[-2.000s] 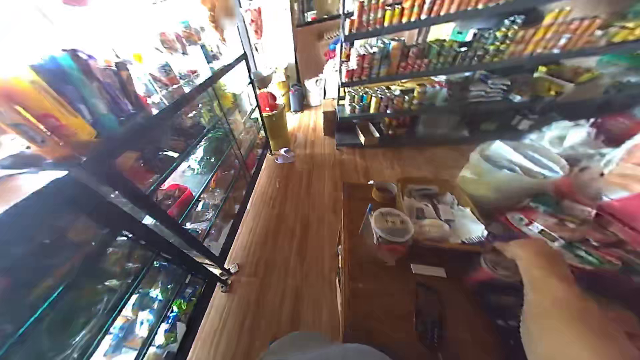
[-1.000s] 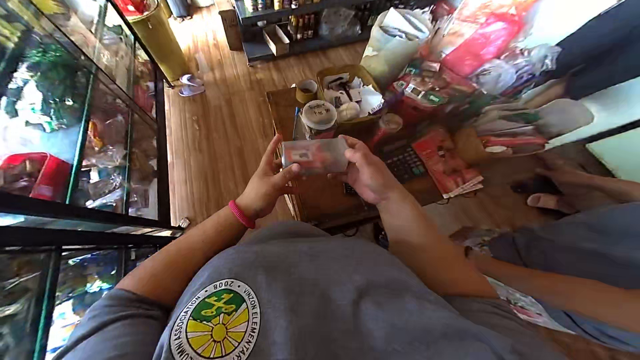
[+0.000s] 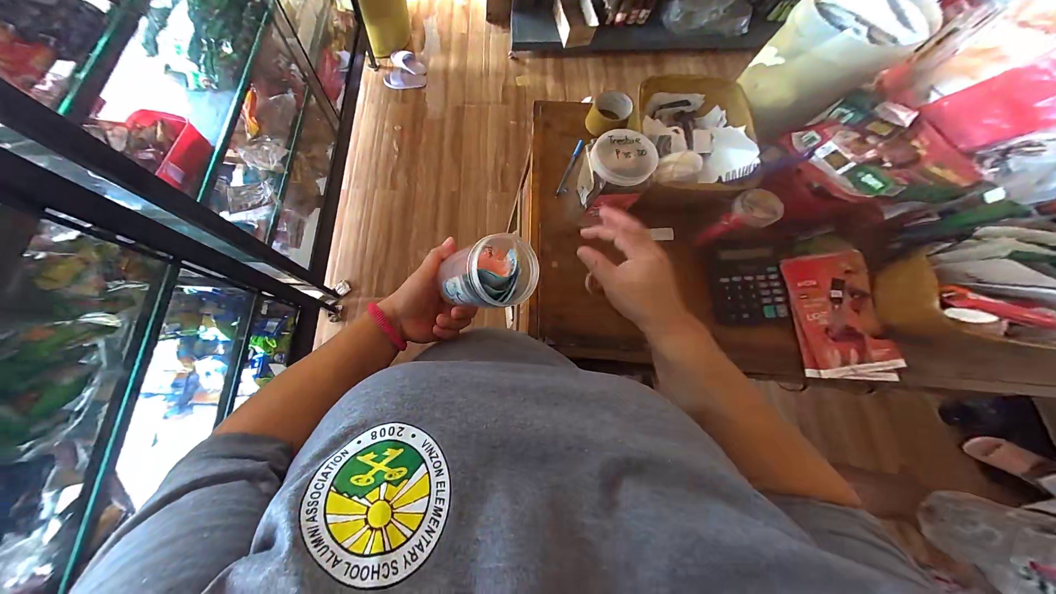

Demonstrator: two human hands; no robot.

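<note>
My left hand (image 3: 429, 297), with a pink band at the wrist, grips a clear plastic jar (image 3: 492, 272). The jar is tilted with its round mouth toward me, and rolled papers, orange and bluish, show inside; they may be banknotes. My right hand (image 3: 631, 268) is over the brown wooden desk (image 3: 577, 313), fingers spread and slightly blurred, with nothing seen in it. Beyond its fingertips stands a lidded plastic tub (image 3: 624, 157) with handwriting on the lid. A blue pen (image 3: 570, 167) lies left of the tub. A black calculator (image 3: 749, 285) lies right of my right hand.
A basket of papers (image 3: 747, 107), a tape roll (image 3: 609, 113) and red booklets (image 3: 837, 313) are on the desk. Bags and packets crowd its right side. Glass display cases (image 3: 318, 165) stand at left. Slippers (image 3: 405, 70) lie on the floor. Another person's foot shows at lower right.
A second ago both hands held the jar together; now only my left hand holds it, and my right hand has let go and moved right over the desk. The jar's mouth now shows.
</note>
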